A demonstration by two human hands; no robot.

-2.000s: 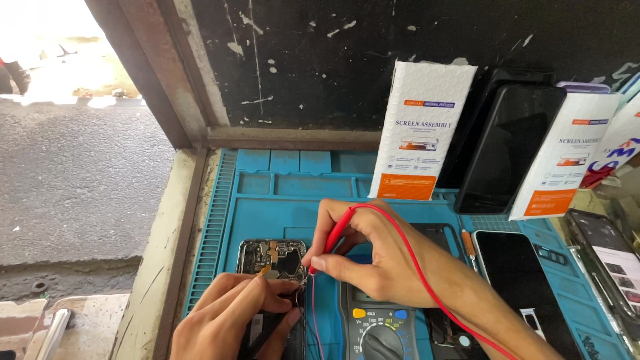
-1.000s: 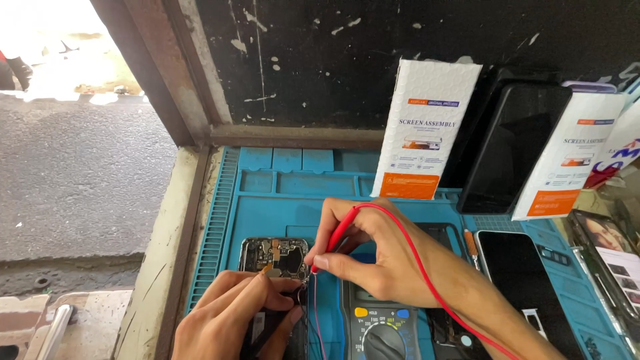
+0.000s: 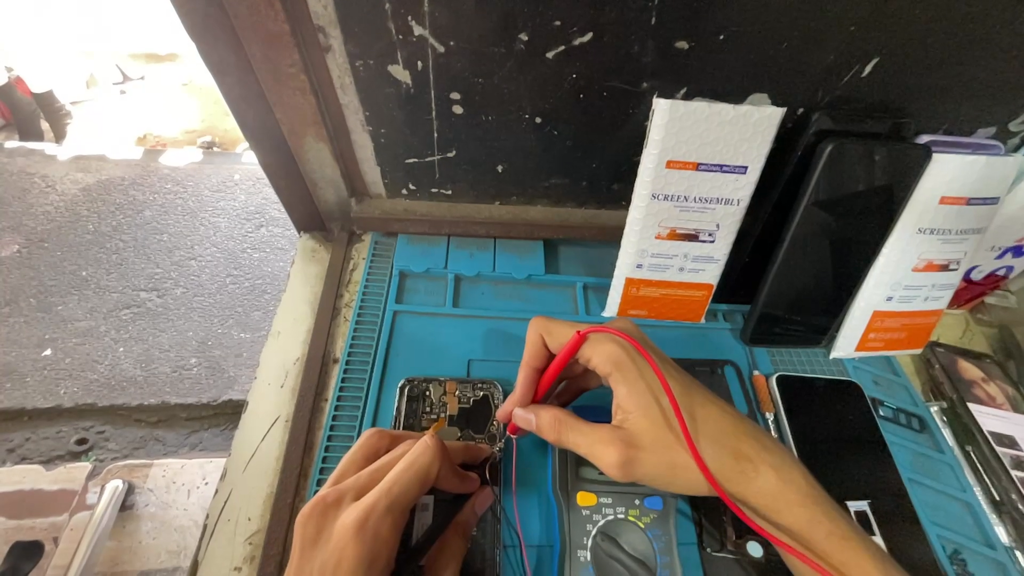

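An opened smartphone with bare circuitry (image 3: 436, 400) lies on the blue silicone repair mat (image 3: 424, 344). My left hand (image 3: 392, 496) rests over its lower part, fingers closed on a black probe or cable (image 3: 436, 524) whose tip is hidden. A small orange flex piece (image 3: 437, 426) shows at my left fingertips. My right hand (image 3: 584, 400) pinches a red multimeter probe (image 3: 558, 370) at the phone's right edge; a red lead (image 3: 680, 416) runs from it over the wrist. A thin wire (image 3: 516, 488) hangs below the probe's tip. The multimeter (image 3: 616, 528) lies under my right forearm, its display mostly covered.
Two white screen-assembly packets (image 3: 696, 208) (image 3: 928, 248) and a black phone (image 3: 836, 240) stand along the back. Right of my forearm lie another phone (image 3: 832, 432), a SIM tray (image 3: 864, 520) and a screwdriver with an orange handle (image 3: 764, 396). A metal frame (image 3: 320, 304) edges the mat's left side.
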